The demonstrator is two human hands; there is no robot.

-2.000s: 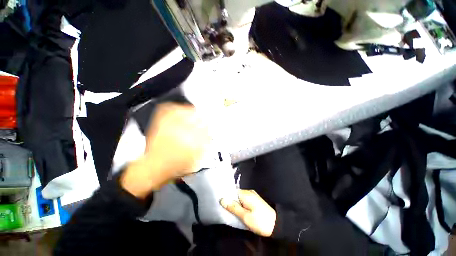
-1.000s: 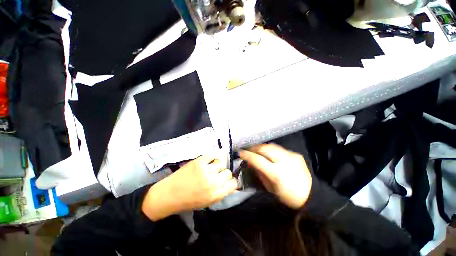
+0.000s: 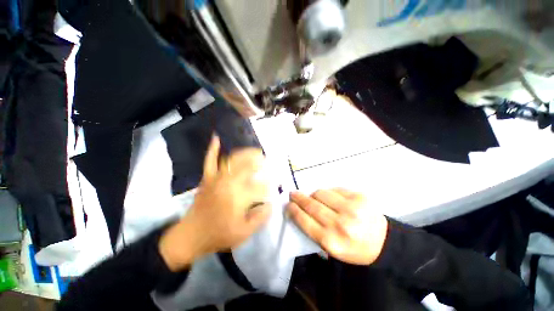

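Note:
A garment panel (image 3: 264, 258), pale side up, lies over the table's front edge below the sewing machine head (image 3: 261, 42). A black rectangular piece (image 3: 185, 152) lies on it, partly covered by my left hand. My left hand (image 3: 225, 203), blurred, is over the panel with its index finger spread from the others; no held thing shows. My right hand (image 3: 340, 225) rests at the panel's right edge, fingers close together, fingertips beside a narrow dark strip (image 3: 293, 176). Its thumb is hidden, so its grip is unclear. The presser foot area (image 3: 297, 100) is above both hands.
Black cut pieces with stepped corners (image 3: 425, 109) lie under the machine arm. Black panels with white edges (image 3: 39, 127) are heaped at left. A green packet (image 3: 7, 273) is at lower left. Small dark bits (image 3: 522, 111) lie at right. Dark and grey cloth hangs at lower right.
The machine head fills more of the view. My left hand has moved up over the black rectangle, away from my right. My right hand now lies flatter on the panel's edge.

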